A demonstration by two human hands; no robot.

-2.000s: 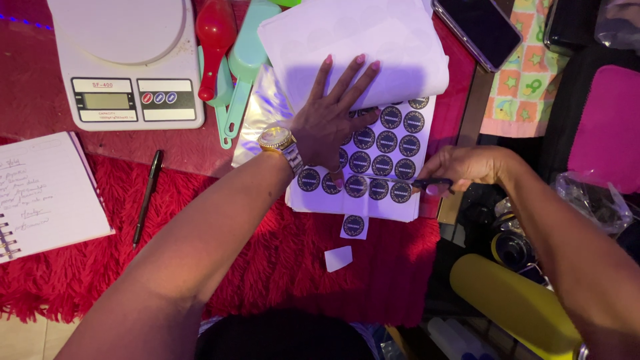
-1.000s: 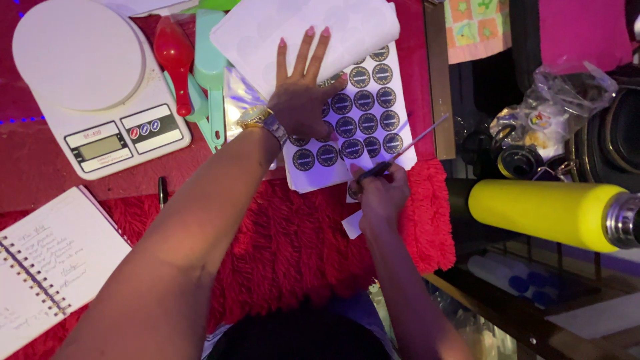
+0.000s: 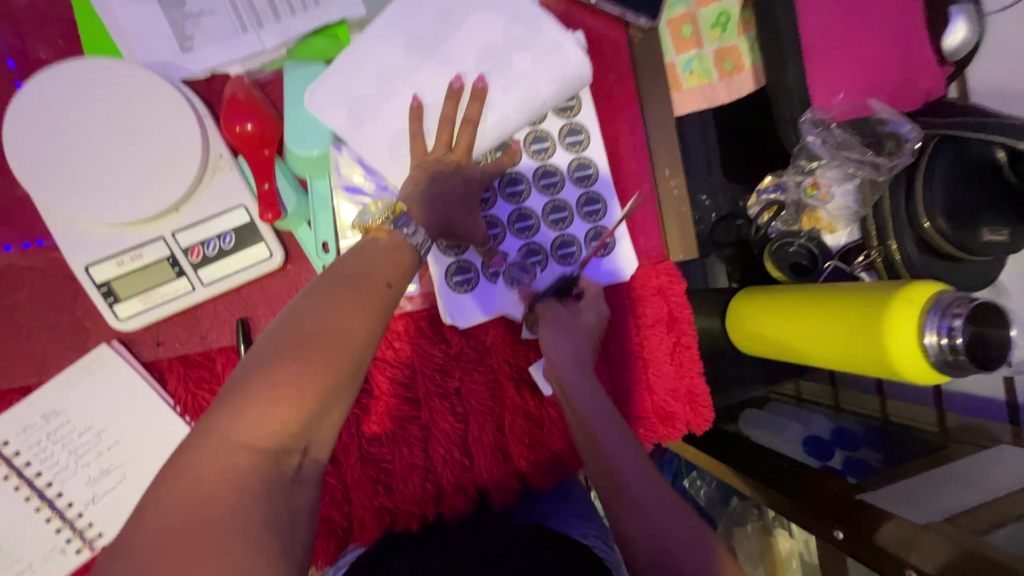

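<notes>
A white sheet of round dark stickers (image 3: pixel 558 214) lies on the red table, its near edge over a red shaggy cloth (image 3: pixel 480 400). Spread flat, my left hand (image 3: pixel 456 180) presses on the stickers and on a folded-back white sheet (image 3: pixel 472 72). My right hand (image 3: pixel 572 324) grips a dark-handled cutting tool (image 3: pixel 612 240), likely scissors or a craft knife, whose thin blade points up and right over the stickers. A sticker piece (image 3: pixel 530 320) shows beside the right fingers, partly hidden. A small white paper scrap (image 3: pixel 542 378) lies by the right wrist.
Left are a kitchen scale (image 3: pixel 192 248), a red scoop (image 3: pixel 252 128), turquoise measuring scoops (image 3: pixel 308 120), a black pen (image 3: pixel 243 338) and a spiral notebook (image 3: pixel 88 448) with handwriting. Right, beyond the wooden table edge (image 3: pixel 664 152), are a yellow bottle (image 3: pixel 832 328), a black bag (image 3: pixel 968 192) and clear plastic (image 3: pixel 864 144).
My right hand has moved from the sheet's right edge to its near edge, and the tool's blade now shows. The left hand stays spread on the sheets. The view has shifted.
</notes>
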